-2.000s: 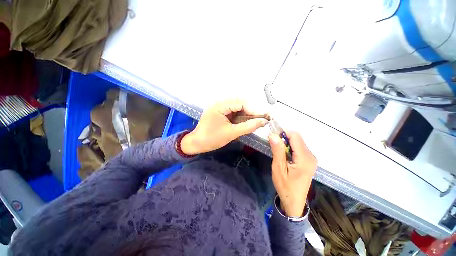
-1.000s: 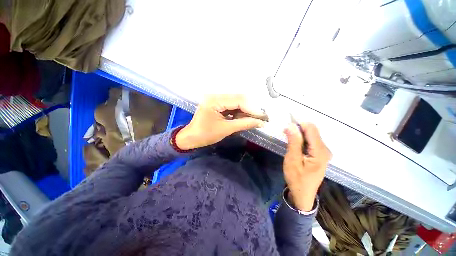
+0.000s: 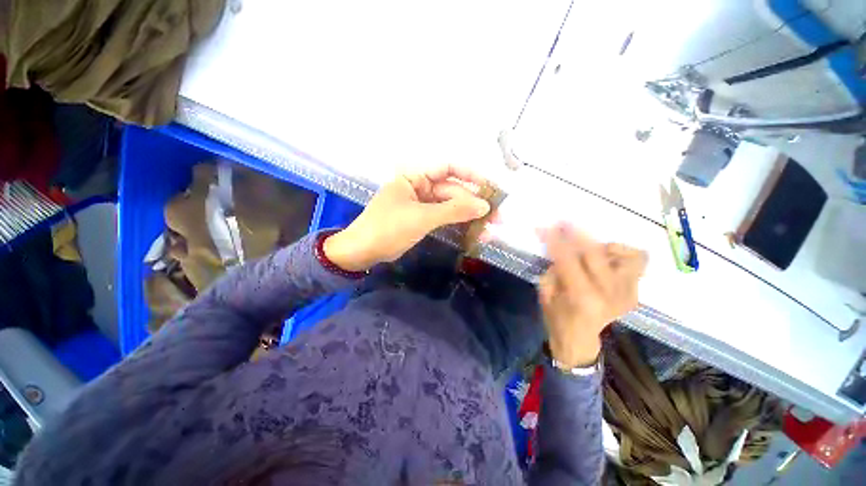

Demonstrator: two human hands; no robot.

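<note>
My left hand [image 3: 408,220] pinches a narrow brown zip strip [image 3: 473,233] between thumb and fingertips, over the table's front edge. Part of the strip hangs below the fingers; the rest is hidden by the hand. My right hand [image 3: 587,285] is just to the right, apart from the strip, blurred, with fingers partly spread and nothing visible in it. The green and blue thread snips [image 3: 679,231] lie on the white table to the right of my right hand, blades pointing away from me.
The white sewing machine [image 3: 722,43] is at upper right, with a dark flat phone-like rectangle [image 3: 784,214] near it. Brown cloth [image 3: 114,47] is piled at upper left. A blue crate [image 3: 135,237] holds brown pieces. Brown strips [image 3: 665,408] lie below the table at right.
The snips were in my right hand and now lie on the table. My right hand has let go of them. The brown strip now hangs down from my left fingers.
</note>
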